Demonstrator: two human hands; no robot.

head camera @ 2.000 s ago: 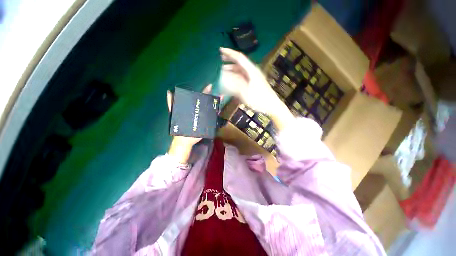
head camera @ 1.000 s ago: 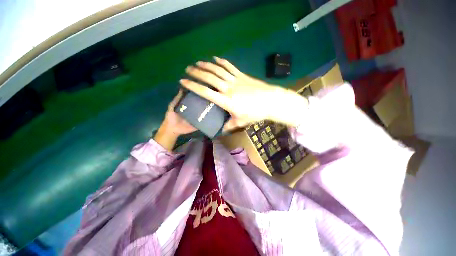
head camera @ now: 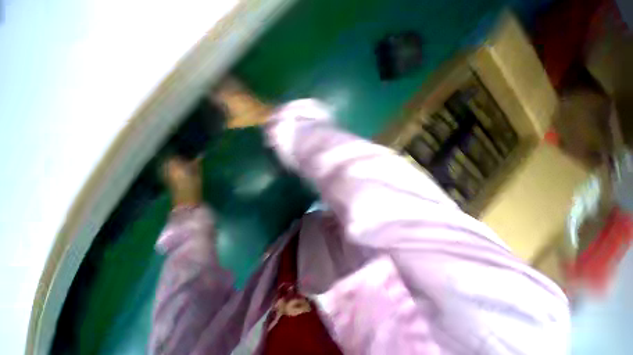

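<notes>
My left hand (head camera: 183,182) and my right hand (head camera: 238,105) reach to the shaded side of the green surface, beside the white shelf edge. Dark product boxes (head camera: 196,133) lie between and beside my hands. The picture is blurred there, and I cannot tell whether either hand grips a box. The fingertips are partly lost in shadow and against the shelf edge. The shipping carton (head camera: 525,78) stands on the right, open, with rows of black boxes (head camera: 461,142) inside.
A lone black box (head camera: 399,55) lies on the green surface (head camera: 326,48) near the carton. The white shelf (head camera: 118,83) covers the upper left. Carton flaps (head camera: 538,197) spread outward. Red shapes (head camera: 602,253) and other brown cardboard (head camera: 584,114) show at far right.
Both hands have moved left from in front of my chest to the shelf side. The lettered box seen between them is no longer recognisable. The view has turned, and the carton shows more fully.
</notes>
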